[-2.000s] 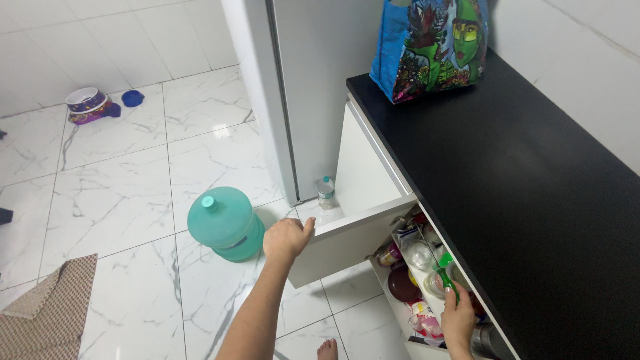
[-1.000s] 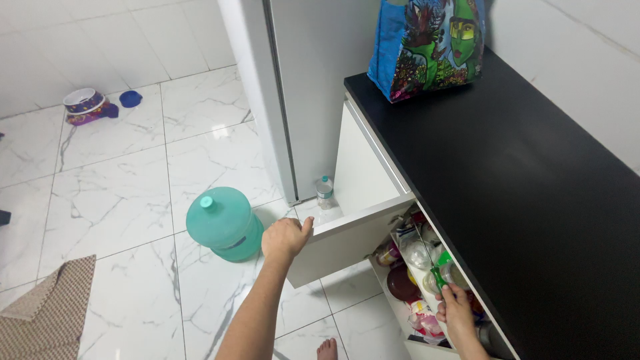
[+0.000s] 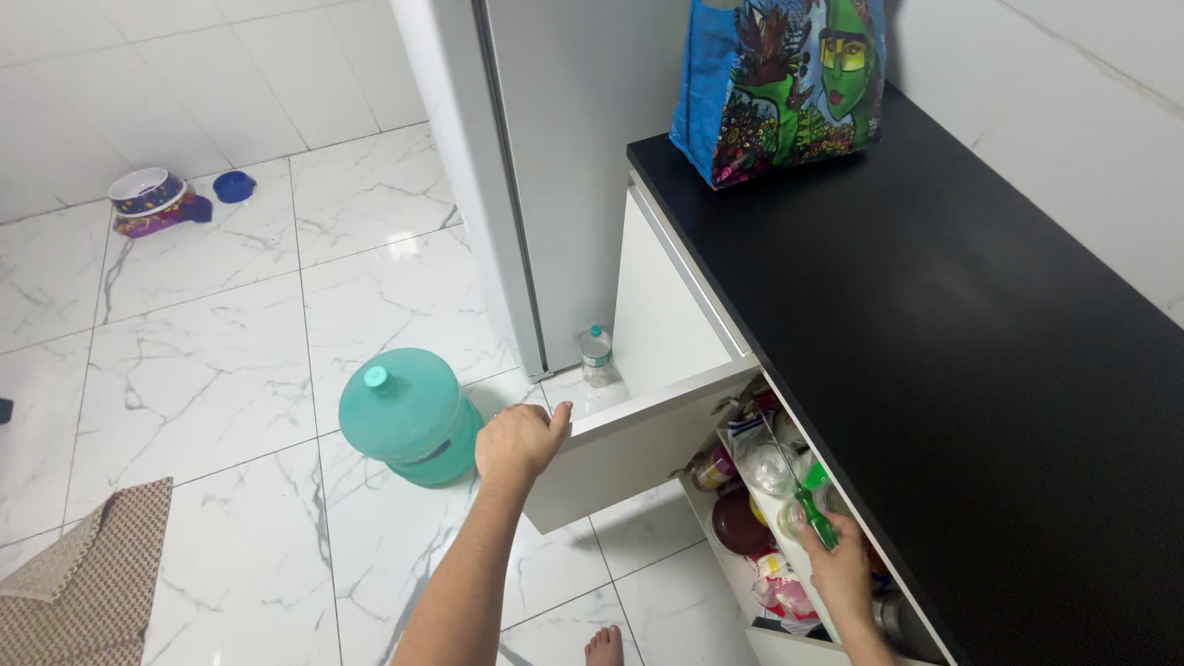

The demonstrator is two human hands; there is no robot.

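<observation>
My left hand (image 3: 521, 442) grips the outer edge of an open white cabinet door (image 3: 638, 449), thumb on top. Lower right, my right hand (image 3: 840, 558) holds a screwdriver by its green handle (image 3: 818, 520), its thin shaft pointing up and left into the open cabinet, over the upper shelf. Its tip cannot be made out clearly. Around it stand clear jars (image 3: 770, 467) and a bright green item (image 3: 815, 475). On the lower shelf are a dark red round container (image 3: 740, 523) and pink and white packets (image 3: 784, 592). Metal hinges (image 3: 731, 404) show where the door meets the cabinet.
A black countertop (image 3: 925, 324) carries a colourful printed bag (image 3: 786, 92). A grey fridge (image 3: 583, 185) stands beyond the door, with a small plastic bottle (image 3: 597, 356) near its base. On the floor are a large teal water jug (image 3: 407, 416), pet bowls (image 3: 148, 191) and a woven mat (image 3: 102, 573).
My right hand and the screwdriver have shifted slightly inside the cabinet opening. My left hand stays on the door edge, and the door has not plainly moved.
</observation>
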